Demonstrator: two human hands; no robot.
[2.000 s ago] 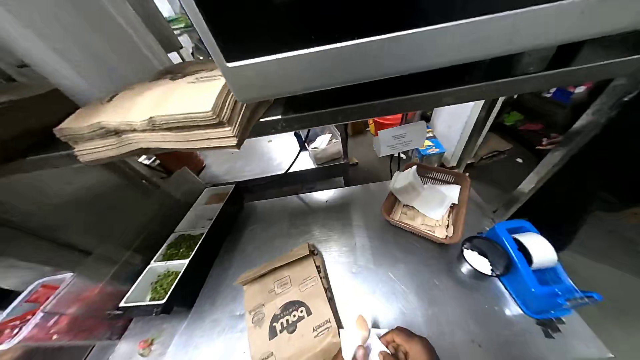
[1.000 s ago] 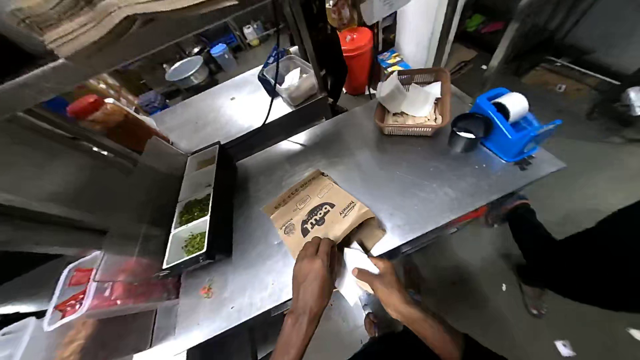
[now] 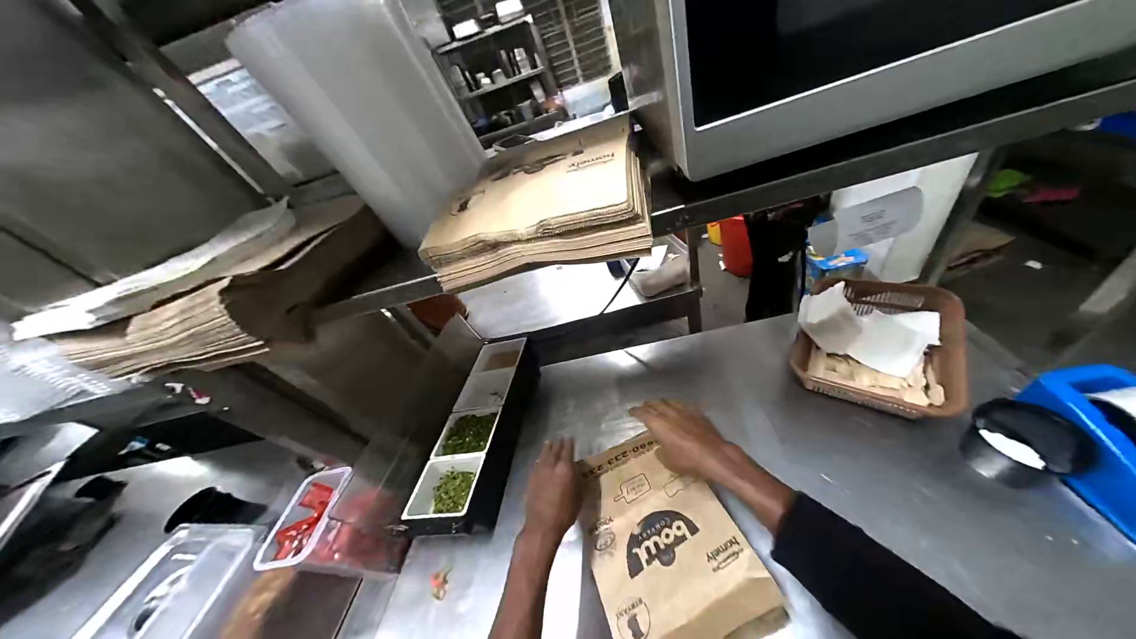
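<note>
A brown paper bag (image 3: 670, 541) with dark print lies flat on the steel counter, its far end towards the shelf. My left hand (image 3: 554, 488) rests along the bag's upper left edge, fingers extended. My right hand (image 3: 682, 435) lies over the bag's upper right corner with the fingers stretched out. Neither hand is closed round the bag. The white paper is not in sight in my hands. Stacked flat paper bags (image 3: 546, 200) sit on the shelf above the counter.
A brown plastic basket (image 3: 954, 351) with white paper and wooden cutlery stands at the back right, near a round metal container (image 3: 1007, 453) and a blue tape dispenser (image 3: 1078, 435). Left are a black tray (image 3: 497, 470) with chopped greens and a clear tub (image 3: 302, 524) with red packets.
My hands have moved from the bag's open end with white paper to its other end, and the bag is turned. The view has swung up and left to the shelf.
</note>
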